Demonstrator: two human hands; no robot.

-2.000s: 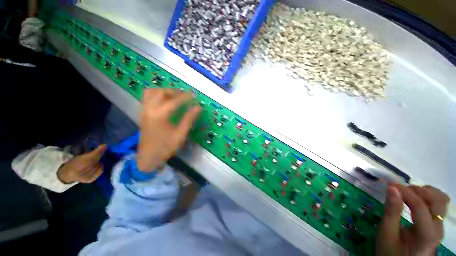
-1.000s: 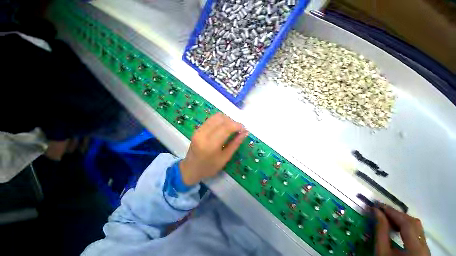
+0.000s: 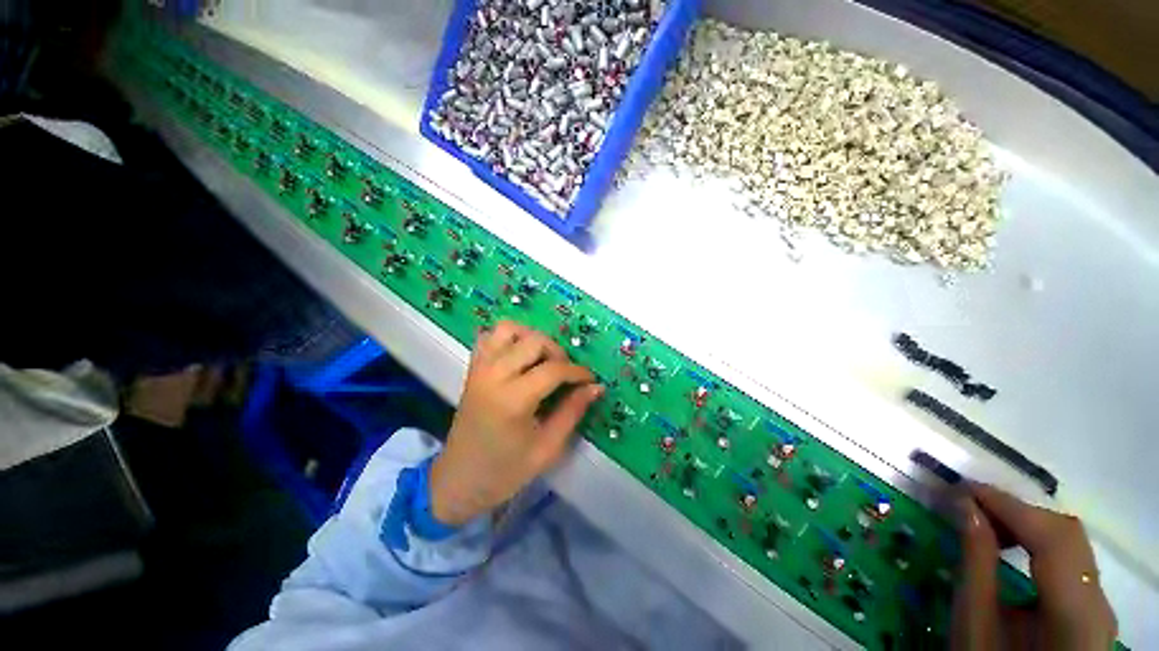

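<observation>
A long green PCB panel (image 3: 712,445) dotted with small parts runs diagonally across the view. My left hand (image 3: 515,413), with a blue wrist band, is over the panel, thumb and index finger close together at the board; whether a part is between them is too small to tell. My right hand (image 3: 1030,560) is at the lower right, thumb and fingertips at the near end of a short black component strip (image 3: 937,465); its grip is not clear. Another black strip (image 3: 981,439) and a broken-looking black strip (image 3: 943,366) lie behind it on the bench.
A blue bin (image 3: 587,204) of silvery cylinders stands behind the panel. A loose heap of cream-white parts (image 3: 852,153) lies right of it. Pale metal rails (image 3: 610,487) edge the panel. A blue crate (image 3: 318,445) is below the bench. Another person's dark clothing (image 3: 140,254) is at left.
Over these frames my left hand moves right along the panel, then slightly back left and down. My right hand stays near the short black strip. The whole view shifts slightly.
</observation>
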